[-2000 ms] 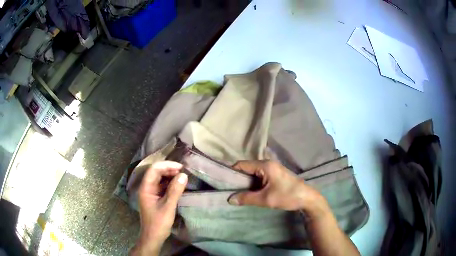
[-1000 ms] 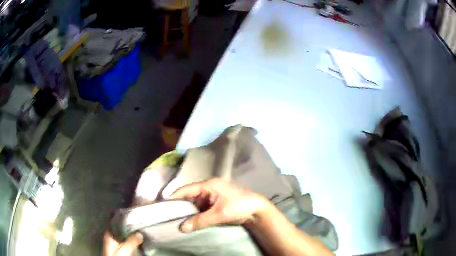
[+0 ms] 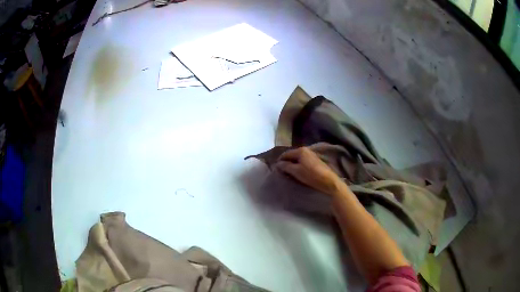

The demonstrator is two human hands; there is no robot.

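Note:
My right hand (image 3: 308, 170) grips the upper left edge of a second garment (image 3: 365, 194), a limp grey-brown heap on the right of the white table. The garment has a beige panel (image 3: 289, 117) at its top, a dark brown panel beside it and a lime-green piece (image 3: 430, 271) at its lower right. The fingers are partly hidden in the cloth. The first garment (image 3: 148, 251) lies at the lower left, cut off by the picture's edge. My left hand is not in view.
Two white sheets with dark lines (image 3: 228, 57) lie on the white table (image 3: 131, 148) at the back. A stained grey wall (image 3: 433, 85) runs along the table's right side. A blue crate (image 3: 12, 182) stands on the floor at the far left.
The view has swung right. My right hand has left the first garment and taken hold of the second one. My left hand has gone out of view.

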